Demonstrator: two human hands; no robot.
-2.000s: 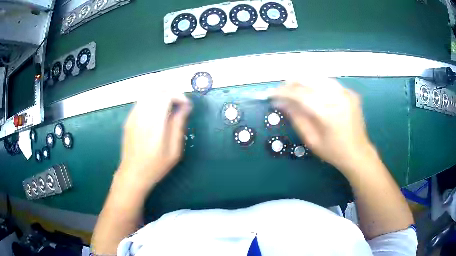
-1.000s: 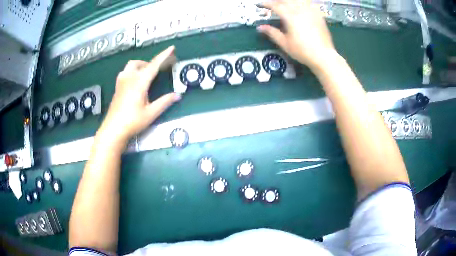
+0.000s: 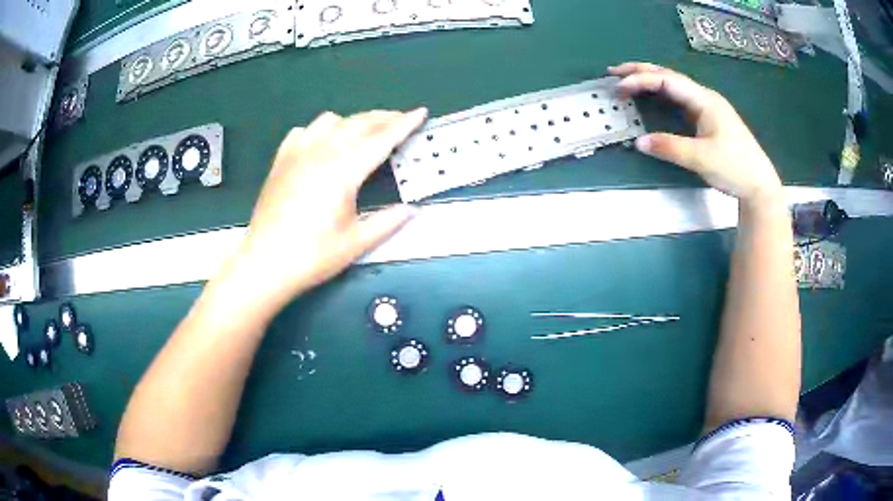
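Note:
A perforated silver plate, with rows of small dark holes, is tilted above the white strip. My left hand is at its left end, thumb below and fingers above. My right hand grips its right end between thumb and fingers. Several round black parts with pale centres lie on the green bench nearer to me. Tweezers lie to their right as a narrow V. Small white bits lie to their left.
A four-seat plate with black rings lies at left. Silver plates line the back. Stacked plates and small black parts are at the left edge. A white strip crosses the bench. A dark cylinder stands at right.
Both hands now have a plate showing its perforated side, where the loaded four-seat plate lay face up a second ago. My right hand has come down from the back row. The view has shifted.

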